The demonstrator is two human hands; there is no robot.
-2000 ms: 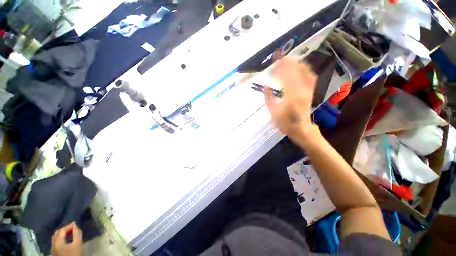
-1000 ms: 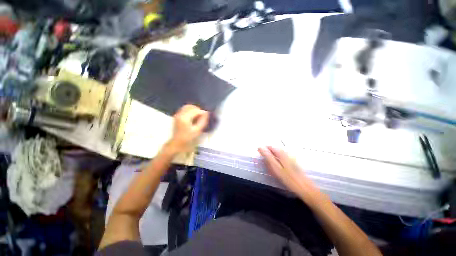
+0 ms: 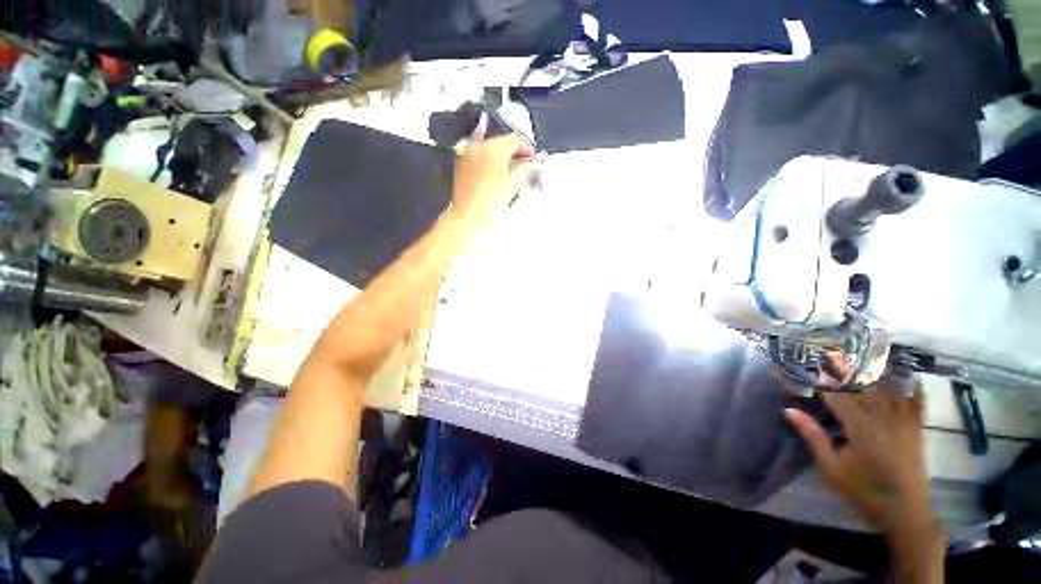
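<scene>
A dark cut panel (image 3: 674, 399) lies flat on the white table below the machine head (image 3: 913, 262), its right part near the presser foot area. My right hand (image 3: 873, 445) is at the panel's right edge, fingers spread, partly behind the machine's metal parts; whether it grips anything is unclear. My left hand (image 3: 498, 165) reaches to small dark and light strips (image 3: 462, 123) at the far side of the table, fingertips bent; I cannot tell if it holds one. Stacked dark panels (image 3: 360, 200) lie on the cream board, left of my left forearm.
A rectangular dark piece (image 3: 616, 105) and a larger dark cloth (image 3: 799, 126) lie at the far edge. A slim dark stick (image 3: 969, 418) lies right of my right hand. A cream-yellow block (image 3: 135, 228) is far left. A yellow roll (image 3: 330, 53) is upper left.
The view has swung left, then closer to the machine. A dark panel now lies under the machine head. My left hand has moved from the stack to the strips; my right hand has moved right to the panel.
</scene>
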